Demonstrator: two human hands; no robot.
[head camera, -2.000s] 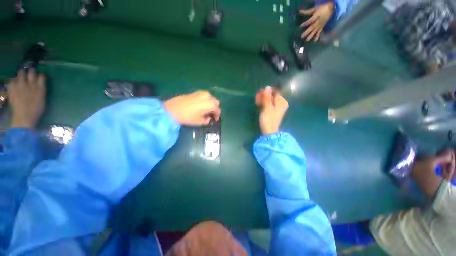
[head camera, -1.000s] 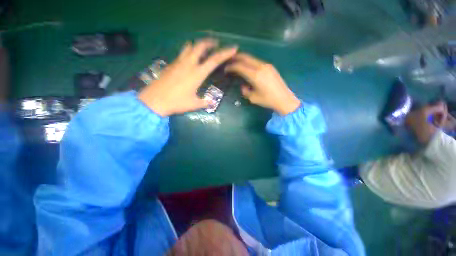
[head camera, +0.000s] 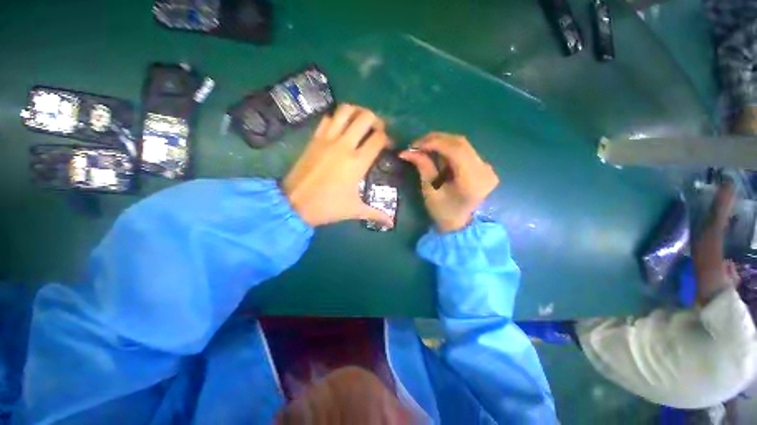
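Note:
A black handset unit (head camera: 383, 189) with a silver circuit area at its lower end lies upright in front of me on the green table. My left hand (head camera: 339, 170) grips it from the left, thumb at the lower end and fingers over the upper end. My right hand (head camera: 451, 176) is just right of the unit's upper end, with thumb and index finger pinched together near its edge. A tiny pale spot shows at those fingertips; I cannot tell what it is.
Another handset (head camera: 284, 106) lies tilted just beyond my left hand. Several more handsets (head camera: 167, 121) lie at the left and far left. Two dark narrow pieces (head camera: 603, 31) lie at the far right. A shiny dark bag (head camera: 666, 242) and a person's arm (head camera: 712, 241) are at the right.
The unit stands straighter and shows more clearly under my left hand. My right hand's fingers have drawn together at its upper right. The view has shifted, showing more handsets at left.

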